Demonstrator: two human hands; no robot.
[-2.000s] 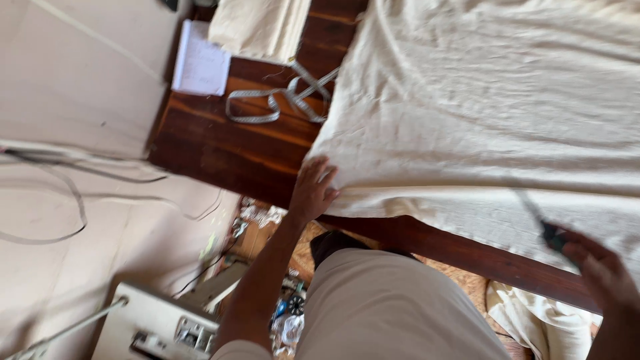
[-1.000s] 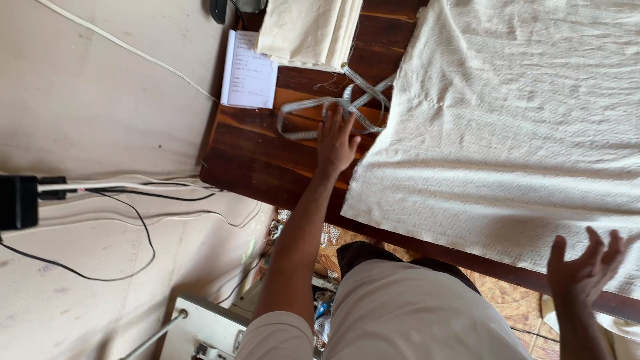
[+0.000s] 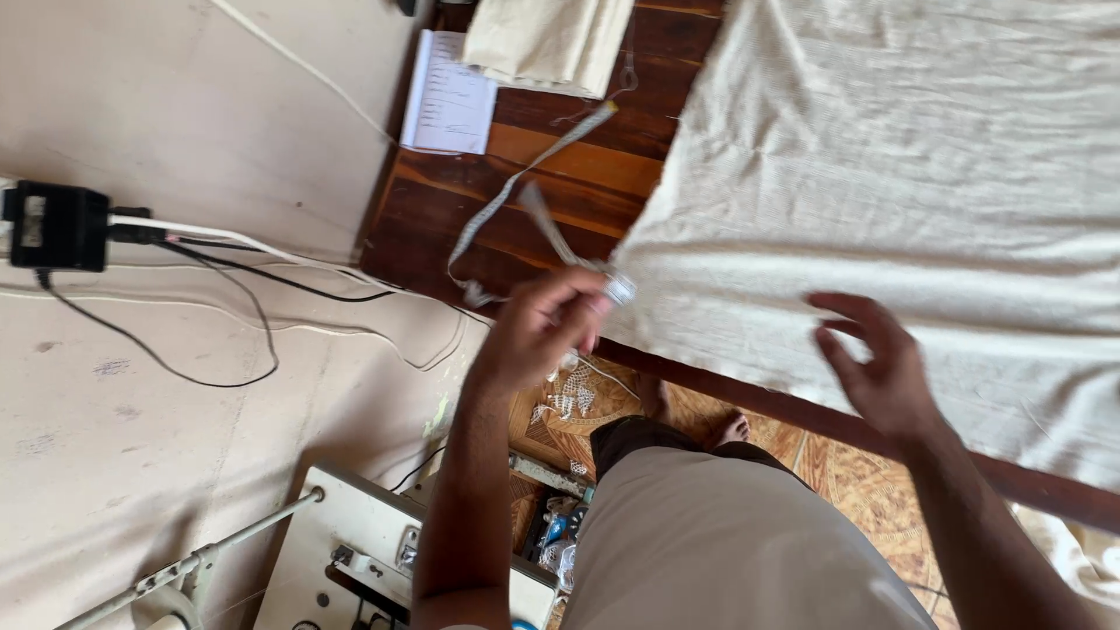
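Note:
My left hand [image 3: 556, 328] is closed on a pale measuring tape [image 3: 512, 188], pinched between thumb and fingers near the table's front edge. Part of the tape hangs or lies in a loose curve over the dark wooden table, its far end near the folded fabric. To the right, my right hand [image 3: 871, 363] holds nothing; its fingers are apart and bent above the cream cloth [image 3: 875, 192]. The cloth is spread over the table, with soft ridges along its near part.
Folded cream fabric [image 3: 547, 44] and a notepad with writing [image 3: 451, 96] lie at the table's far left. A black power adapter [image 3: 61, 226] with cables is by the wall. A white machine table [image 3: 350, 525] stands lower left. More cloth [image 3: 1067, 542] is at lower right.
My left hand went from the cloth's edge to the measuring tape and now holds it nearer to me. The dark tool in my right hand two seconds ago is no longer there.

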